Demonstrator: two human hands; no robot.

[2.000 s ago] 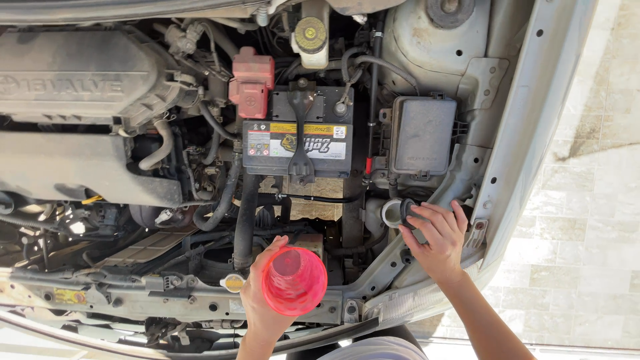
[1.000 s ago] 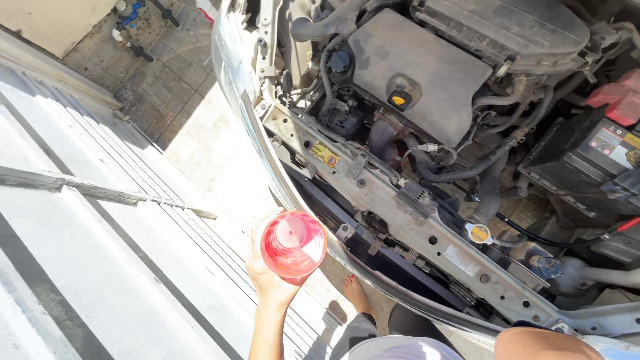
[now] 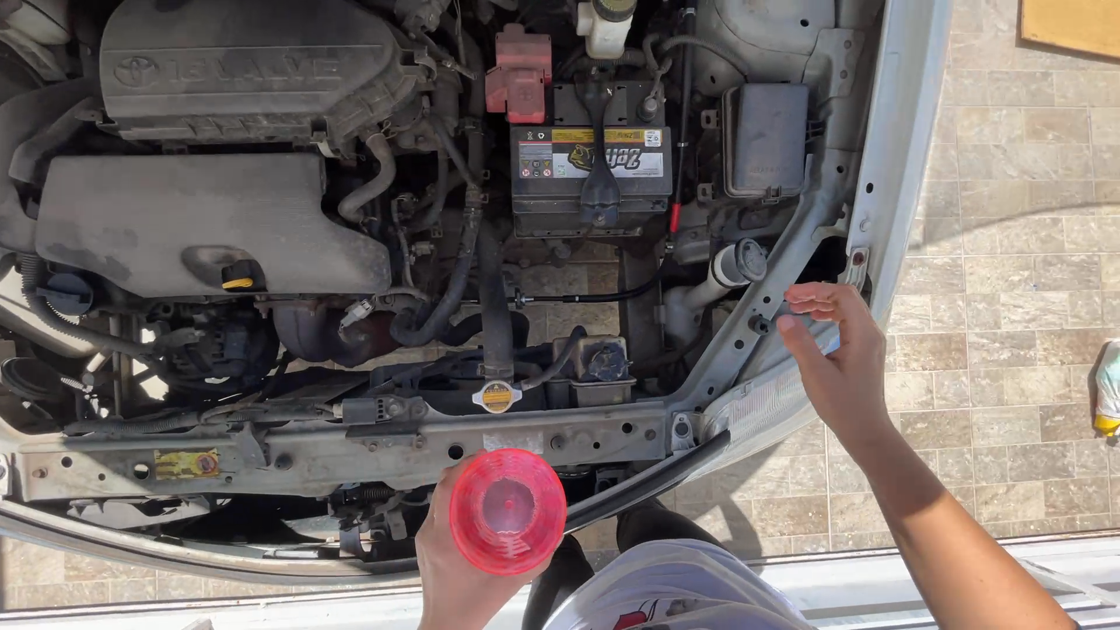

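Observation:
My left hand [image 3: 459, 547] is wrapped around a translucent red plastic cup [image 3: 507, 512], seen from above at the car's front edge; how much liquid it holds, I cannot tell. To the right, my right hand [image 3: 836, 359] hovers over the front corner by the headlight, fingers apart and nothing in them. Just up and left of it stands the washer reservoir's filler neck [image 3: 722, 269] with a dark round cap [image 3: 750, 259] on its mouth. A yellow-labelled metal radiator cap [image 3: 497, 397] sits above the cup in view, beside a small coolant reservoir [image 3: 602, 372].
The radiator support bar [image 3: 350, 455] and front bumper edge [image 3: 289, 567] run between my body and the engine bay. Around it are the car battery [image 3: 591, 175], a black fuse box [image 3: 766, 140] and a plastic engine cover [image 3: 210, 223]. A fender [image 3: 901, 131] borders the tiled floor.
Two seconds ago my right hand held the dark cap at the filler neck; now it is off it, and the cap sits on the neck. The view swung left and back between.

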